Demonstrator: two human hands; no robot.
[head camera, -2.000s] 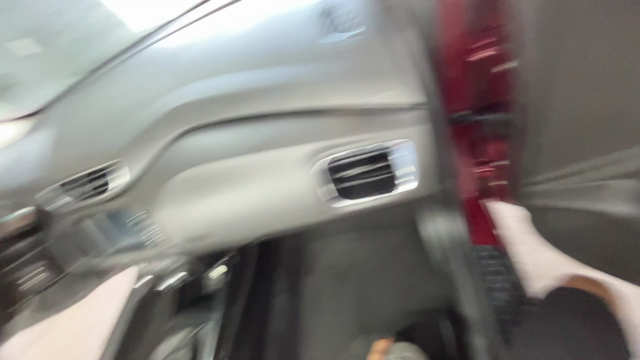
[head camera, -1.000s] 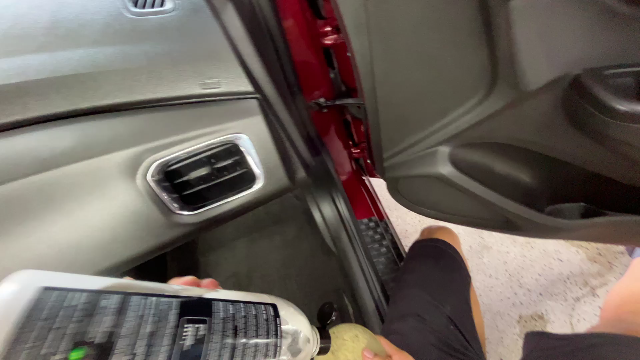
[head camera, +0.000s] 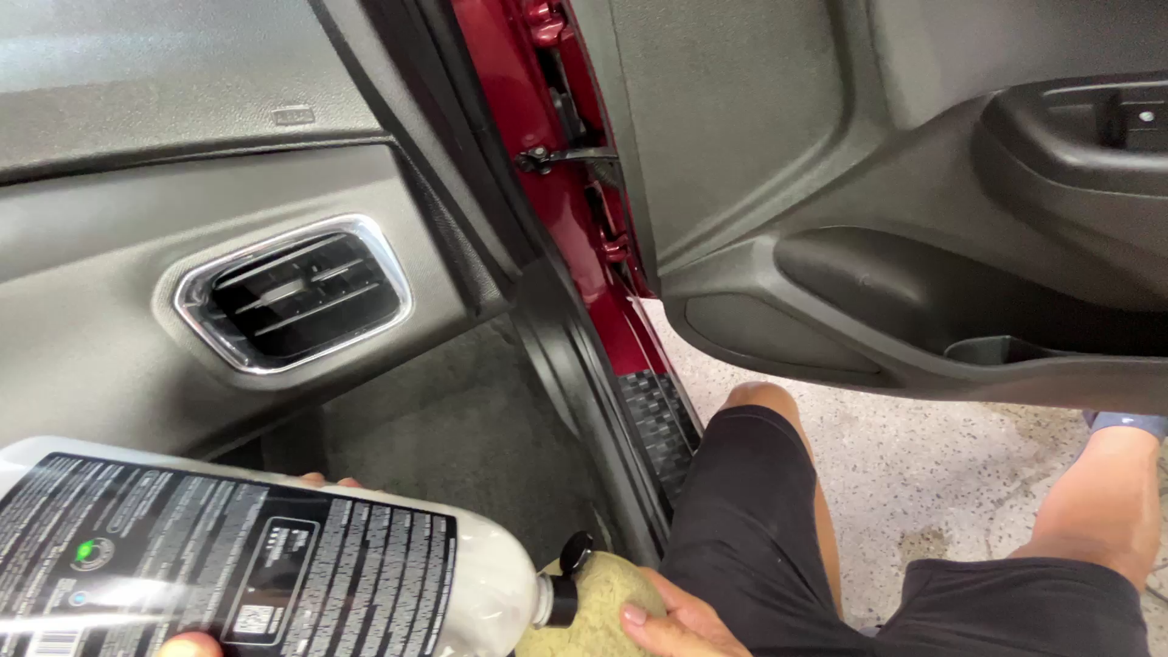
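Note:
My left hand (head camera: 192, 645) grips a large white plastic bottle (head camera: 493, 575) with a black printed label, its thumb in front and fingertips showing behind. The bottle lies tilted sideways, its black flip-top cap (head camera: 563, 598) pointing right with the lid open. The cap's mouth meets a round yellowish applicator pad (head camera: 607, 593), worn and stained. My right hand (head camera: 680, 620) holds that pad from the right, thumb on its face. Whether liquid is coming out cannot be seen.
A car dashboard (head camera: 82, 265) with a chrome-rimmed air vent (head camera: 292, 294) is at left. The open door's inner panel (head camera: 730, 119) spans the upper right. Between them run the red door frame (head camera: 511, 100) and the sill (head camera: 652, 420). My knees and speckled floor (head camera: 876, 474) are below.
The view has swung right from the dashboard to the doorway. Since one second ago, the bottle and pad, seen together there too, have kept much the same place against each other.

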